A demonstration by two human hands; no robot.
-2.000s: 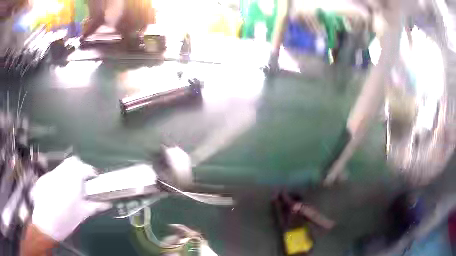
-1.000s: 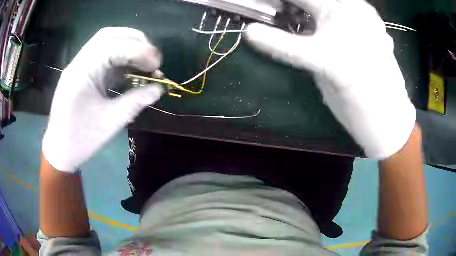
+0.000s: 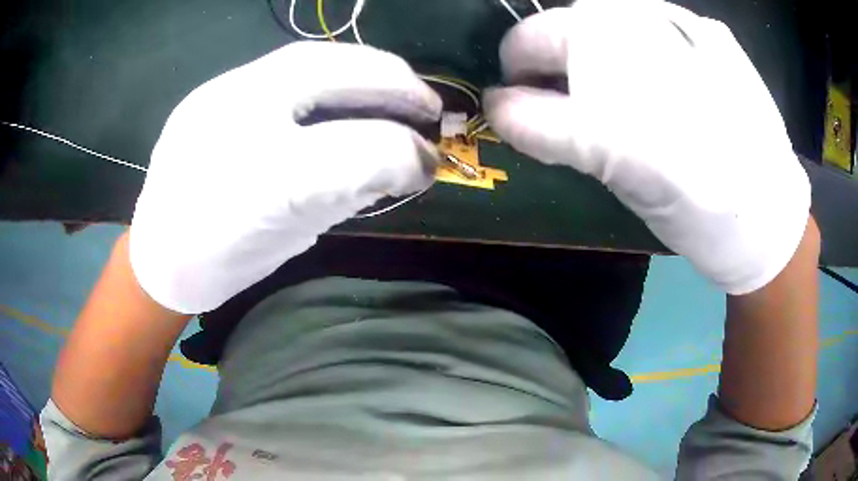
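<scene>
A small yellow-tan circuit board (image 3: 473, 174) with a white connector block (image 3: 453, 124) is in front of me, near the bench's front edge. My left hand (image 3: 282, 169), in a white glove, pinches the board's left side. My right hand (image 3: 649, 141), also gloved, is just right of the board, thumb and fingertips close to the thin wires at the connector; whether it grips a wire is unclear. White and yellow wires (image 3: 323, 17) loop at the top edge. A thin silvery solder wire (image 3: 73, 145) runs from the left to behind my left hand.
The dark bench (image 3: 85, 75) ends in a front edge close to my body. A yellow plate (image 3: 836, 127) of the iron stand is at the far right. Two white wire ends show at the top, by my right hand. Below is blue floor with yellow lines.
My left hand has moved right with the board, which now shows its tan side and connector. My right hand has left the long unit and come beside the board. The unit is out of view.
</scene>
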